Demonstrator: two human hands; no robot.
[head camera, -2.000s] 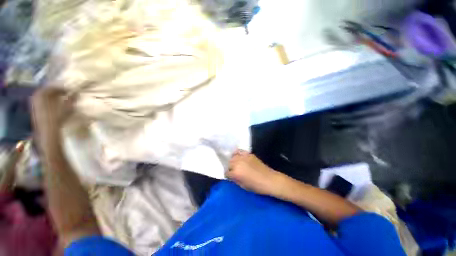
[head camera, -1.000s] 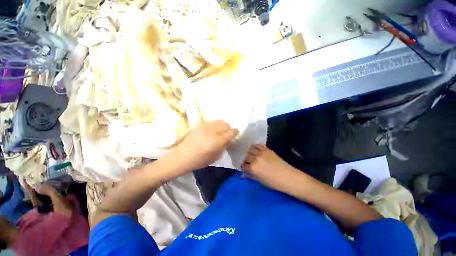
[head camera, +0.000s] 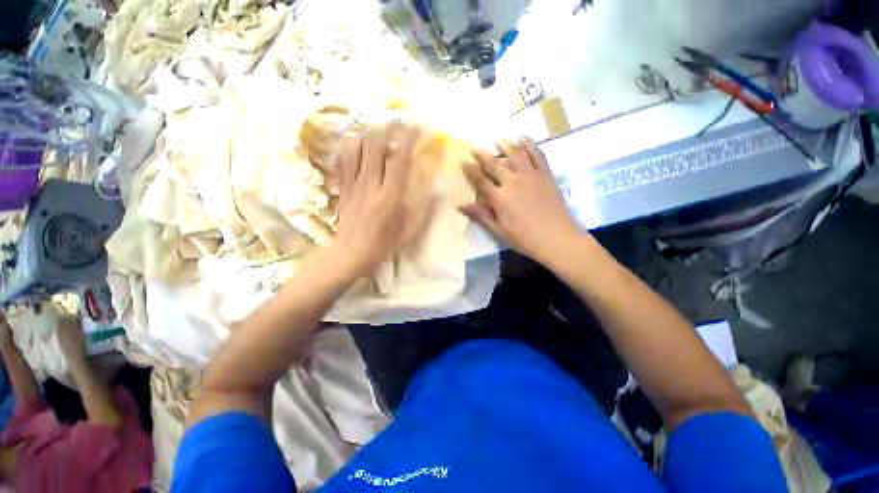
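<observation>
A large crumpled heap of cream cloth (head camera: 231, 183) covers the left of the white machine table. A smoother cream piece (head camera: 434, 274) lies at its right side and hangs over the table's front edge. My left hand (head camera: 378, 193) lies on this cloth with the fingers spread; it is slightly blurred. My right hand (head camera: 516, 193) rests at the cloth's right edge, palm down with the fingers apart. The metal needle area (head camera: 474, 58) shows above my hands. The glare hides the cloth's detail between them.
A ruler scale (head camera: 689, 164) runs along the table's front edge. A tan block (head camera: 556, 116), snips with red-orange and blue handles (head camera: 737, 87) and a purple-topped round container (head camera: 839, 67) lie right. A grey box with a fan grille (head camera: 67, 236) and a person in a reddish top (head camera: 82, 443) are left.
Both hands have moved up from the table's front edge onto the cloth, and the fingers have spread. The cloth's front edge now hangs wider and flatter. The right forearm reaches further forward.
</observation>
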